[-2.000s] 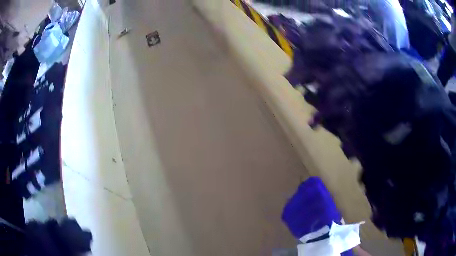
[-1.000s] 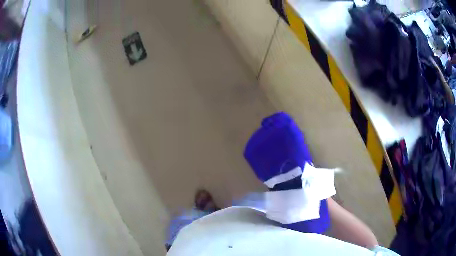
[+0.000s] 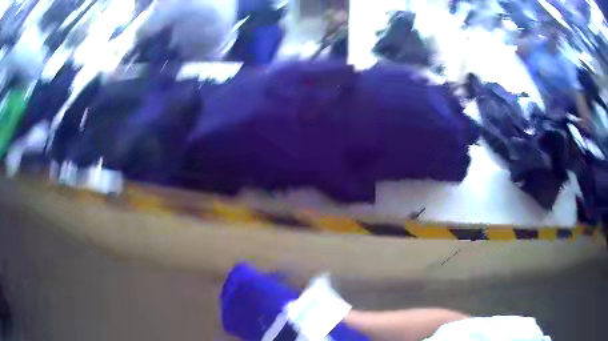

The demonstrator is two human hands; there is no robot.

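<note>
A bundle of violet-blue fabric is at the bottom centre, cut off by the lower edge. A dark strip and white flaps lie around its middle. My right hand is at the bundle's right side, holding it; the fingers are hidden behind the bundle and flaps. My bare forearm and a white sleeve run off to the lower right. My left hand is not in view. The frame is blurred.
A long table edged with yellow-black tape crosses ahead, with a large heap of dark purple cloth. More dark garments lie at the right. A blurred person in blue is at the upper right. Pale floor is below.
The view has turned from along the aisle to face the taped table and its purple heap. The bundle has shifted left and down in view, still held. The floor arrow sign has left view.
</note>
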